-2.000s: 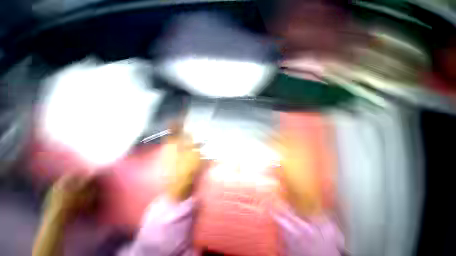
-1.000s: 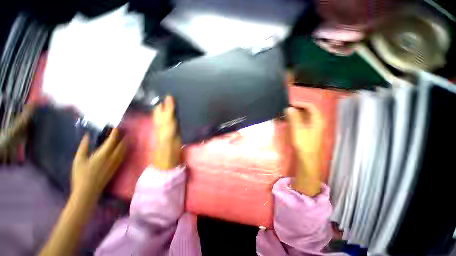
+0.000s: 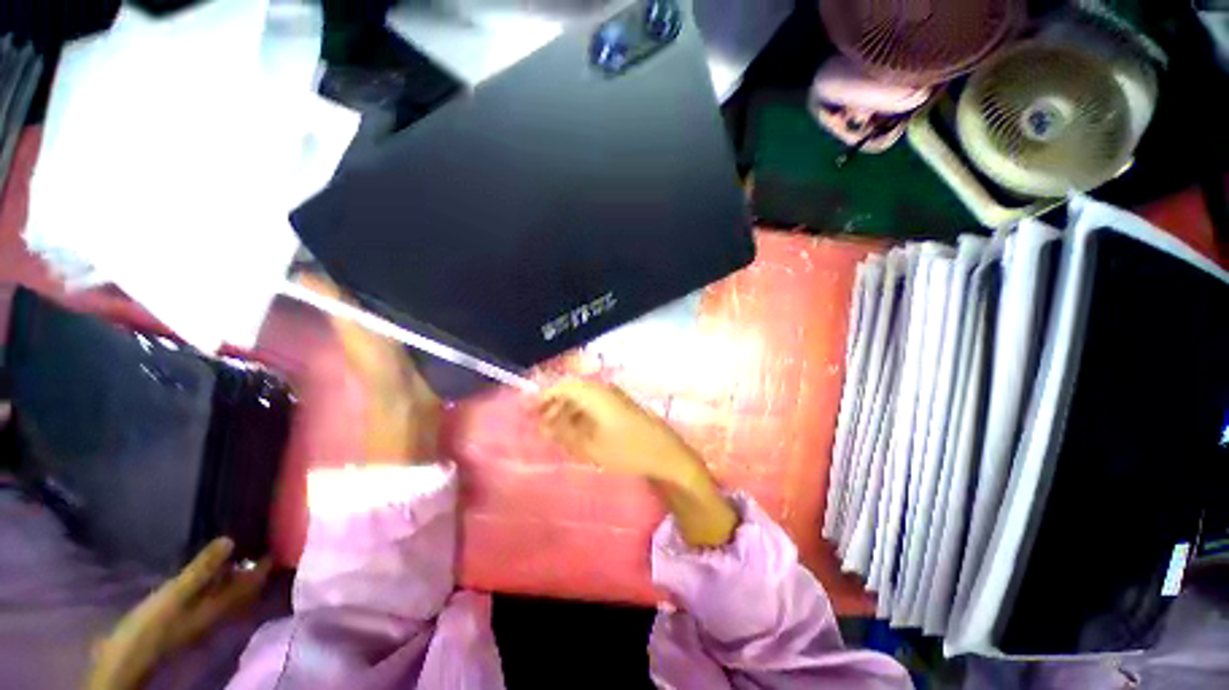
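A tablet [image 3: 539, 202], dark grey back up with two round lenses at its top right corner and a small logo near its lower edge, lies rotated in front of me. A thin white edge [image 3: 411, 337] runs along its lower left side; what it belongs to is hidden. My left hand [image 3: 391, 398] is blurred at the tablet's left corner, its fingertips partly hidden. My right hand [image 3: 607, 431] is curled, fingers closed at the right end of the white edge, just below the tablet's lower corner.
White sheets [image 3: 175, 148] lie at the back left. A leaning stack of tablets with white separators [image 3: 930, 418] stands at the right. Pink [image 3: 923, 34] and cream [image 3: 1045, 119] fans stand behind. Another person's hand [image 3: 175, 613] is beside dark film-covered tablets [image 3: 121, 418] on the left.
The tablet has turned and risen in the view, now showing its lenses and logo. My right hand has moved left and its fingers have curled; my left hand has shifted slightly left.
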